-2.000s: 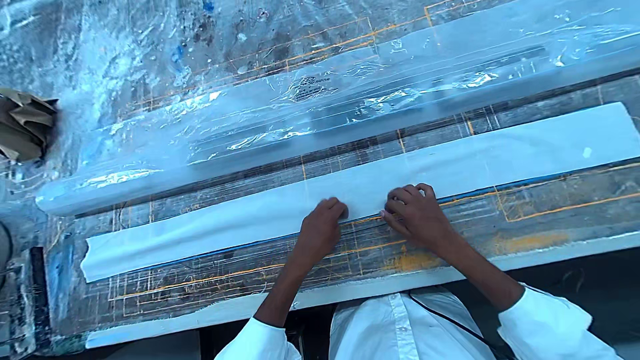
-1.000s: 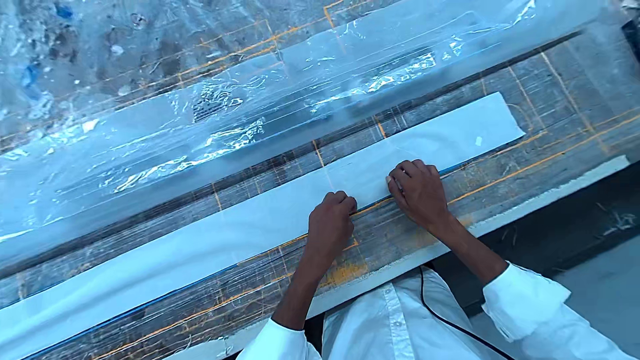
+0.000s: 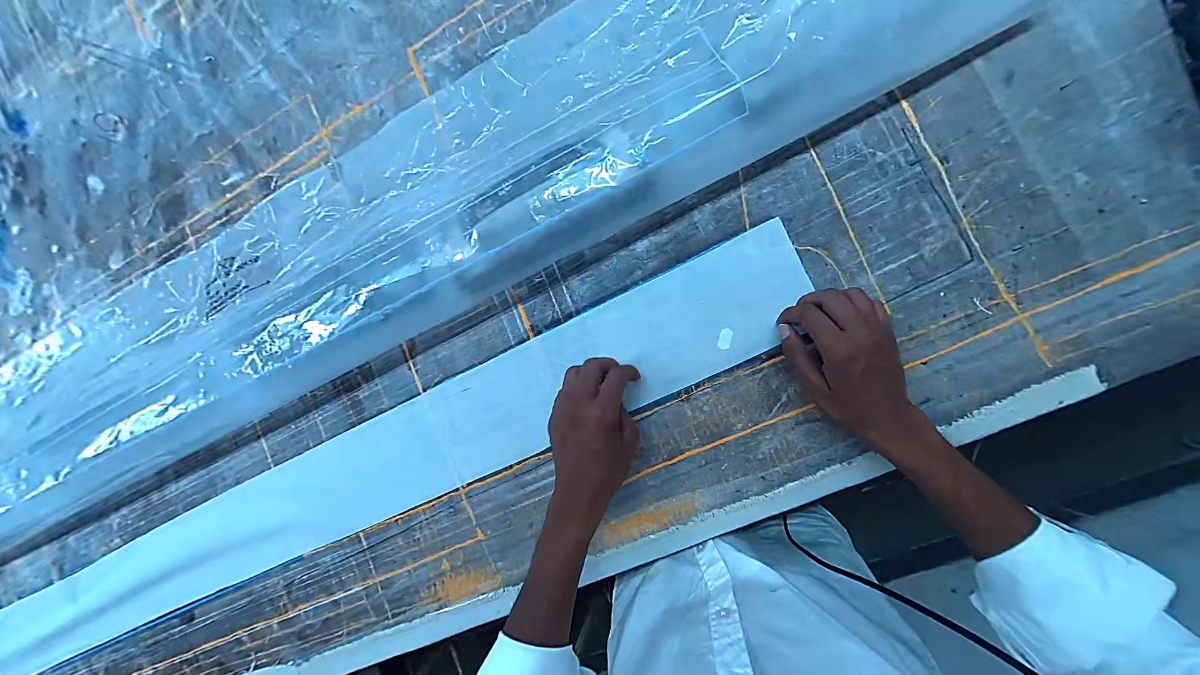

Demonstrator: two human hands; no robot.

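A long pale strip of fabric (image 3: 487,403) lies diagonally across the marked table, with a small white sticker (image 3: 725,338) near its right end. On the strip's near edge rest the curled fingers of my left hand (image 3: 595,417). At the lower right corner of the strip, my right hand (image 3: 839,352) pinches the edge between thumb and fingers. Whether the left fingers grip the cloth or only press on it cannot be told. The strip's left end runs out of view.
Beyond the strip lies a long bundle in clear, shiny plastic film (image 3: 525,216), parallel to it. The worn tabletop (image 3: 947,216) bears orange lines. Its near edge has a pale band (image 3: 731,525). A black cable (image 3: 881,591) hangs by my clothing.
The view has shifted toward the strip's right end. My right hand has moved along the near edge to the right corner, and my left hand is also nearer that end.
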